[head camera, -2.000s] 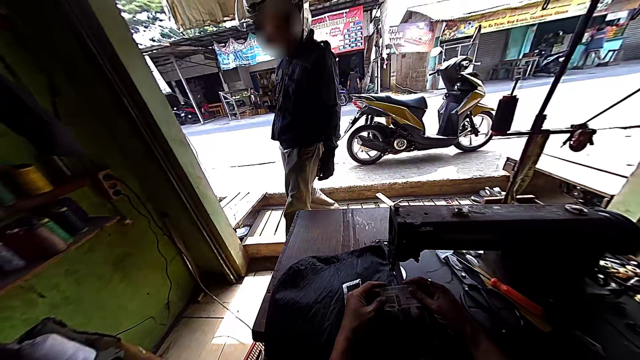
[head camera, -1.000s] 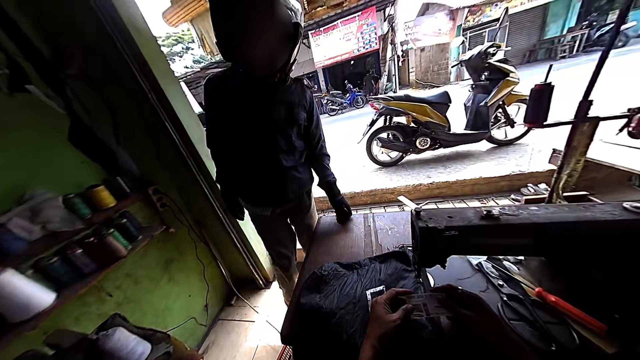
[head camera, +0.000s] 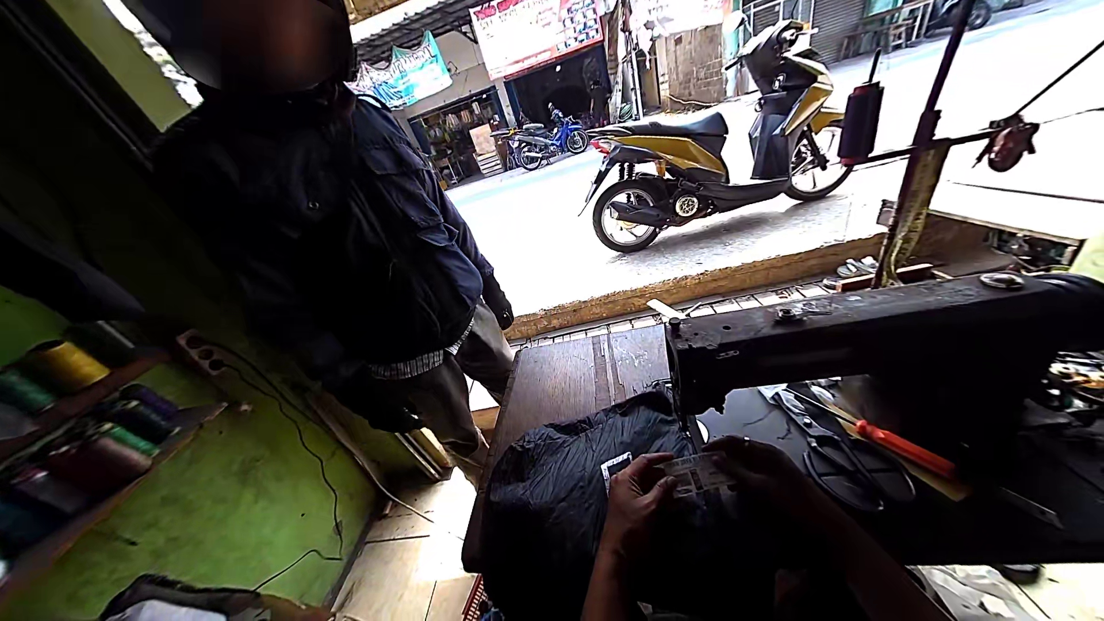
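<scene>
Between both hands is a small clear, flat piece with markings, perhaps a label or plastic packet. My left hand pinches its left end; my right hand, in deep shadow, is at its right end. Under and beside the hands lies a bunched black fabric garment with a small white-edged label. The head of a dark sewing machine stands just beyond my hands, its needle end over the fabric.
Scissors and a red-handled screwdriver lie right of my hands on the wooden table. A person in a dark jacket stands at the table's left. Thread spools fill a wall shelf. A scooter is parked outside.
The person has come from outside the doorway to the table's left side, and the hand that was on the table edge is now off it. The view has shifted left. My hands keep the clear piece.
</scene>
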